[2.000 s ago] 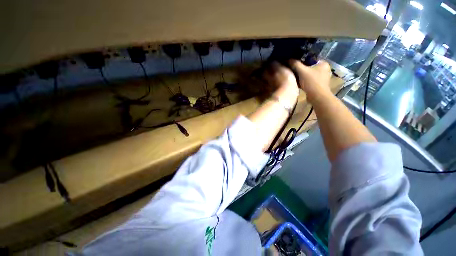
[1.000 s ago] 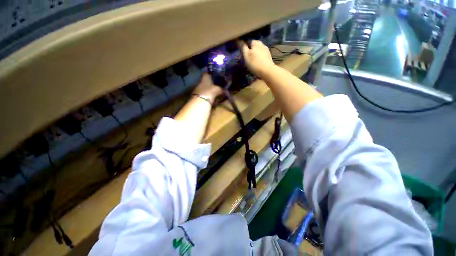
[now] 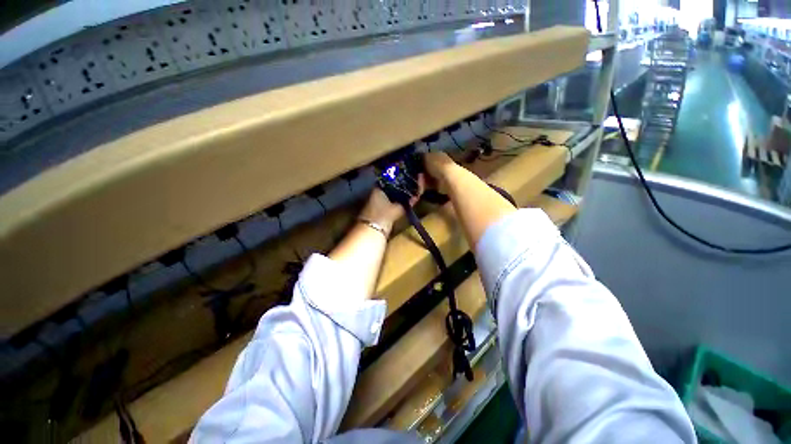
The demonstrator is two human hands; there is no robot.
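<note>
Black power adapters point(image 3: 397, 179) are bunched between my hands under the tan shelf edge, with glare on them. My left hand point(image 3: 383, 208) holds the bunch from below left. My right hand point(image 3: 436, 166) is at its right side, fingers partly hidden in the shadow; its exact grip is hard to see. Bundled black output cords point(image 3: 460, 329) hang down from the bunch over the lower shelf edge. More adapters point(image 3: 227, 231) sit in a row under the shelf edge, with thin cords trailing onto the board below.
The tan covered shelf edge point(image 3: 295, 121) runs across above my hands. A pale socket strip point(image 3: 147, 59) is above it. A green crate point(image 3: 737, 399) with white material stands lower right by the grey wall point(image 3: 685, 286). A black cable point(image 3: 668, 227) hangs at the right.
The view has tilted up and shows the socket strip. My hands stay around the adapter bunch and appear lower in view. The blue crate has left the view.
</note>
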